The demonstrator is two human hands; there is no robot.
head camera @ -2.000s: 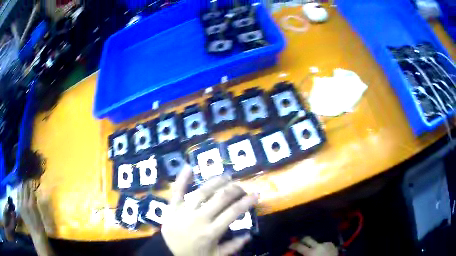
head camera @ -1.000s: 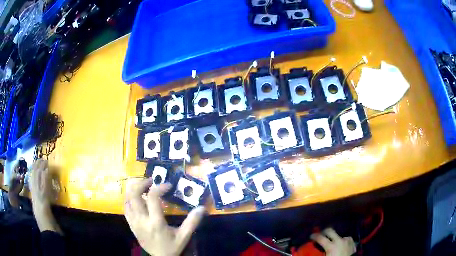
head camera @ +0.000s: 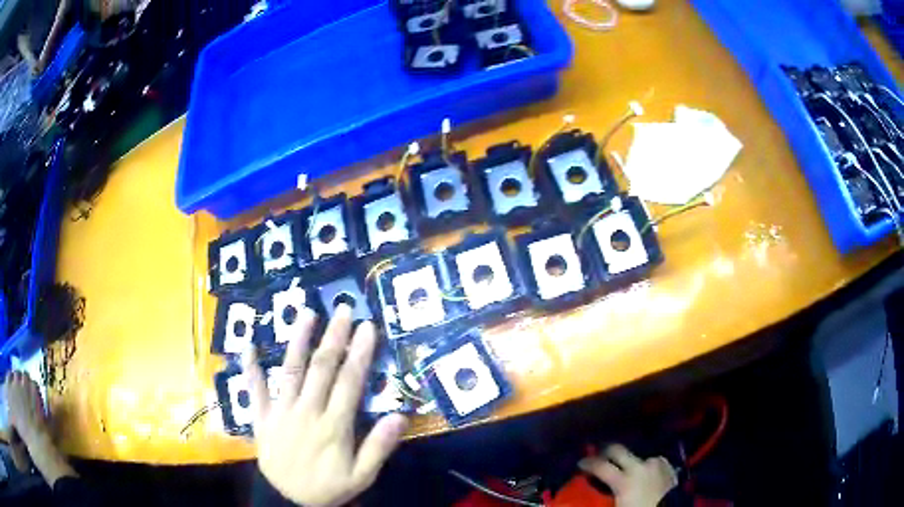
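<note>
Square black camera modules with pale plates and round holes lie in three rows on the orange-yellow tabletop, several with thin leads and white plugs. My left hand [head camera: 322,426] is palm down with fingers spread over the left part of the front row, hiding parts of some modules. A front-row module [head camera: 466,379] lies tilted to its right; the leftmost front module [head camera: 241,398] shows beside the fingers. My right hand [head camera: 634,477] is low at the bottom, below the table edge, with its fingers around a red-orange tool [head camera: 580,492], mostly cut off.
A blue bin [head camera: 297,176] behind the rows holds more modules. Another blue bin [head camera: 793,149] at right holds dark cabled units. A white sheet [head camera: 682,158] lies right of the rows. Dark cable bundles [head camera: 61,317] and another person's hands [head camera: 32,421] are at left.
The view has shifted. My left hand has moved right across the front row with its fingers extended farther over it. The leftmost front module sits lower and straighter. My right hand stays by the red tool.
</note>
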